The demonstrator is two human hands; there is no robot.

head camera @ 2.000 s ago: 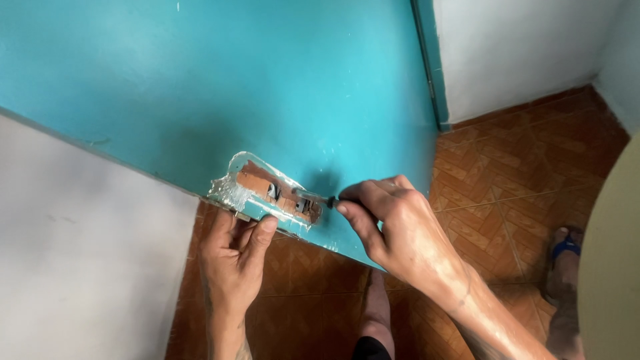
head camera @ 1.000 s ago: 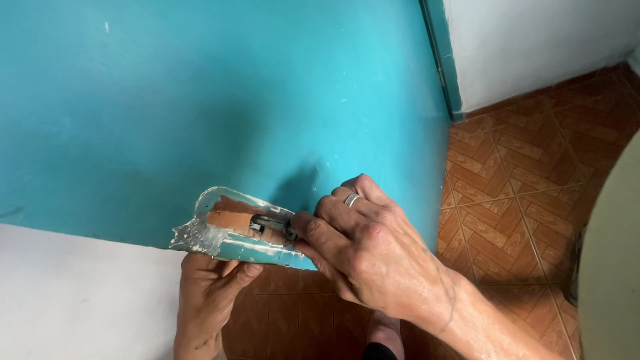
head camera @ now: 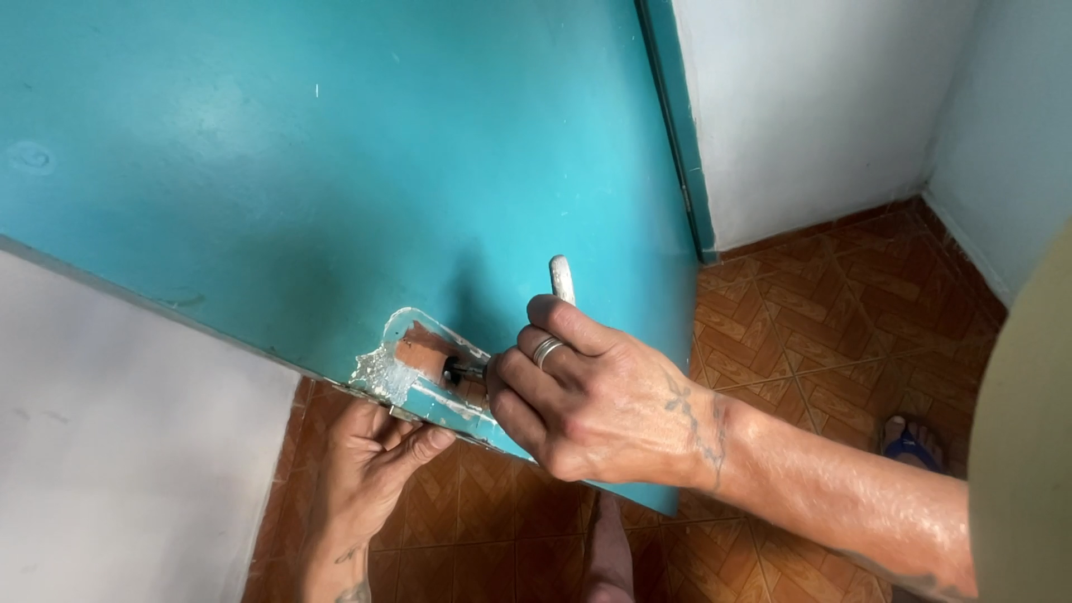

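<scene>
A teal painted door (head camera: pixel 502 167) fills the upper middle of the view. Near its lower edge is a scraped patch (head camera: pixel 423 347) with bare reddish-brown material, chipped paint and a dark hole. My right hand (head camera: pixel 586 394), with rings on one finger, is closed on a tool whose whitish handle (head camera: pixel 562 279) sticks up past the fingers. The tool's type cannot be told; a dark metal piece (head camera: pixel 469 368) reaches from the fingers to the hole. My left hand (head camera: pixel 381 456) grips the door's edge just below the patch, thumb on the near side.
The hinge-side frame (head camera: pixel 682 167) stands at the upper right beside a pale wall (head camera: pixel 812 109). Another pale wall (head camera: pixel 126 435) is at the lower left. Brown patterned floor tiles (head camera: pixel 754 335) lie below, with a foot in a blue sandal (head camera: pixel 911 444) at the right.
My right hand has turned over and moved closer onto the scraped patch, and the whitish handle now shows above its fingers. My left hand stays at the door's edge.
</scene>
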